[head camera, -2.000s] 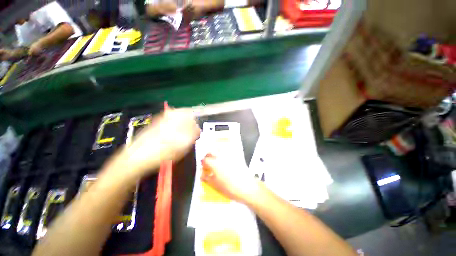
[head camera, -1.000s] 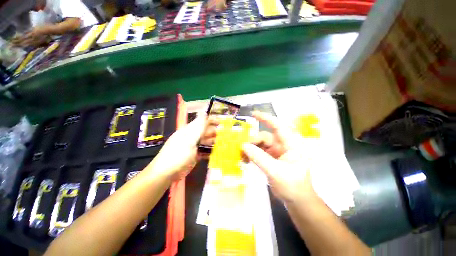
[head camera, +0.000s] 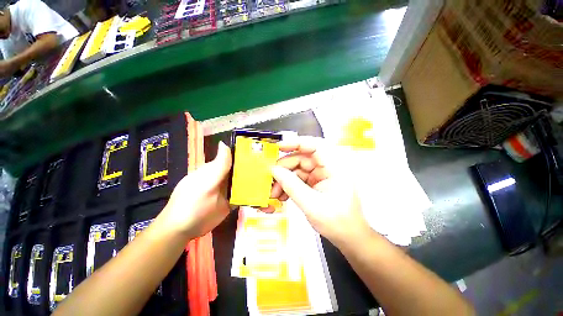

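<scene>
My left hand [head camera: 200,194] grips the left side of a dark-rimmed phone frame [head camera: 258,134], held over the bench in front of me. A yellow die-cut film [head camera: 252,176] with a hole near its top covers most of the frame. My right hand [head camera: 318,191] holds the right edge of the film and frame between thumb and fingers. Release liner sheets [head camera: 281,293] with yellow areas lie stacked just below my hands. The foam-lined tray [head camera: 86,200] at left holds several silver frames with yellow parts.
A loose white liner pile [head camera: 379,179] with a yellow clump [head camera: 358,133] lies at right. Beyond it are a black glossy device [head camera: 503,200], a fan grille [head camera: 491,123] and a carton [head camera: 432,92]. A green divider [head camera: 204,83] runs behind. A person sits at upper left.
The film, earlier a long blurred yellow strip between my hands beside the frame, now lies over the frame. Both hands have closed in around it. The view has shifted slightly.
</scene>
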